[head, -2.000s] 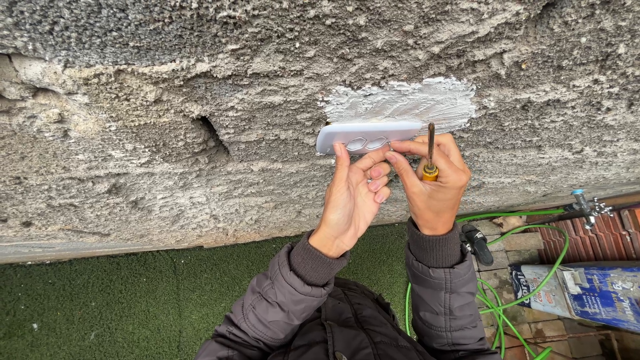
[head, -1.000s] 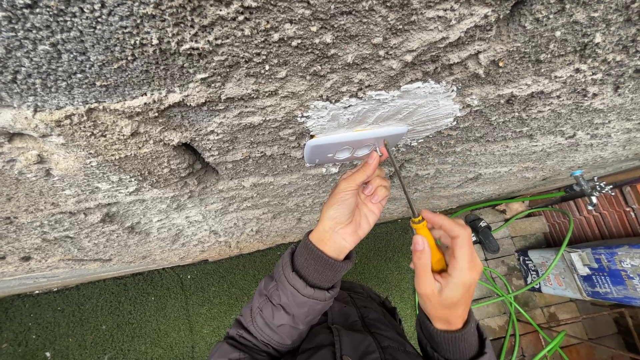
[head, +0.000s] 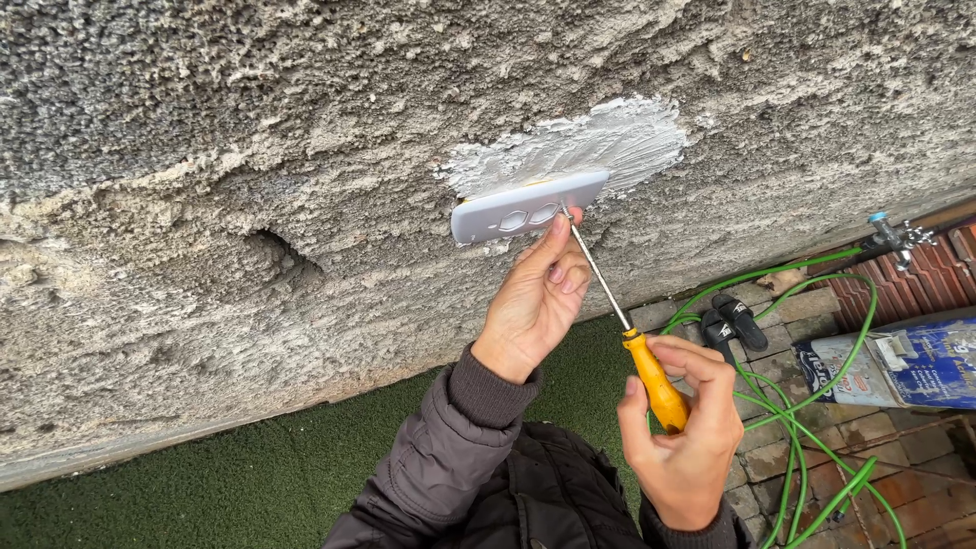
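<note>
A white plastic outlet cover plate [head: 526, 210] lies against a rough wall, over the lower edge of a patch of pale plaster [head: 595, 145]. At the plate's right part, my left hand [head: 537, 297] pinches a small screw [head: 566, 213] between thumb and fingertip. My right hand [head: 686, 427] holds the yellow handle of a screwdriver [head: 657, 381]. The steel shaft slants up and left, its tip at the screw by my left fingertips; whether the tip sits in the screw head I cannot tell.
The rough wall [head: 343, 152] has a hole [head: 282, 252] to the left. Green turf [head: 229, 465] runs along its base. On the right are a green hose [head: 793, 427], black slides [head: 736, 320], a metal tap [head: 896, 240], stacked roof tiles [head: 915, 286] and a blue and white bag [head: 900, 366].
Two seconds ago both hands were together at the plate, the screwdriver upright in my right hand. My right hand has since moved down and right, and the shaft now points at the plate.
</note>
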